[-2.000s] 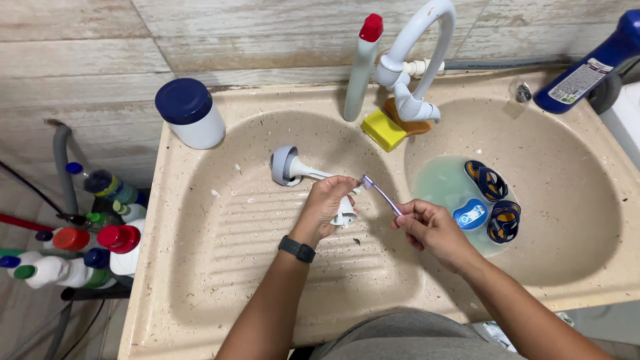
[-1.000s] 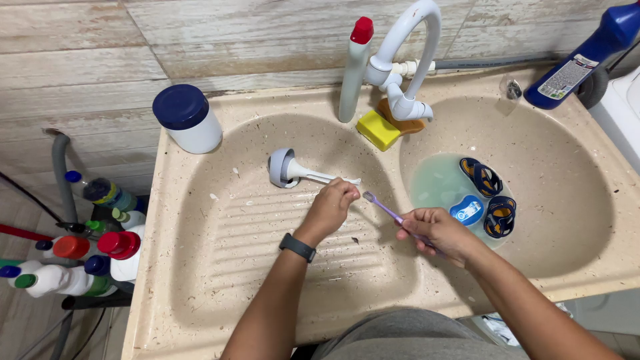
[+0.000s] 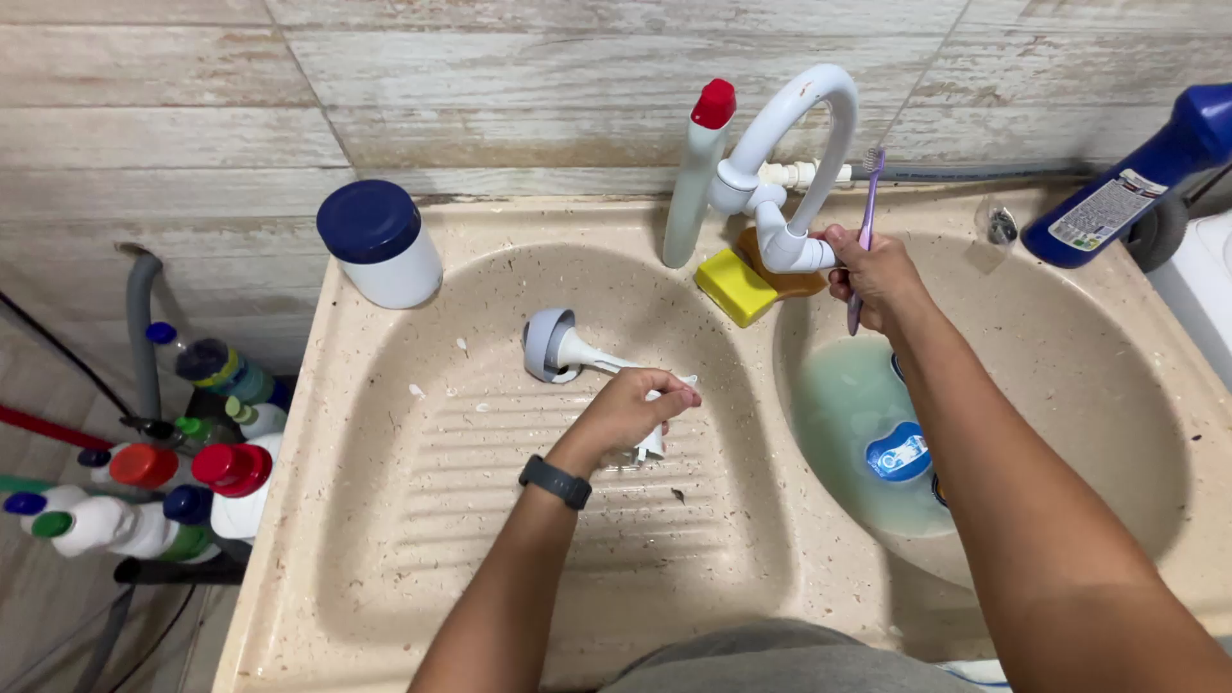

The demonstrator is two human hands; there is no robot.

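My left hand [image 3: 643, 409], with a dark watch at the wrist, grips the end of a white plastic part [image 3: 599, 357] whose round grey-and-white head [image 3: 551, 346] lies in the ribbed left basin. The fingers hide some of that part. Between the fingers of my right hand [image 3: 871, 274] a purple toothbrush [image 3: 870, 207] stands nearly upright, bristles at the top. The same hand touches the lever end of the white faucet [image 3: 789, 245]. Below its forearm, a blue oval thing [image 3: 897, 452] bearing writing lies in cloudy greenish water in the right basin; dark strapped items there are mostly hidden.
A yellow sponge [image 3: 735, 287] and an orange-brown piece [image 3: 794, 281] lie beside the faucet, near a red-capped bottle [image 3: 695, 183]. A blue-lidded jar [image 3: 378, 243] stands at the back left, a blue bottle [image 3: 1121, 192] at the back right. Several bottles [image 3: 231, 472] crowd the left side.
My right hand has moved up with the toothbrush, from above the middle of the sink to the faucet. The toothbrush has turned nearly upright. My left hand remains at the white part.
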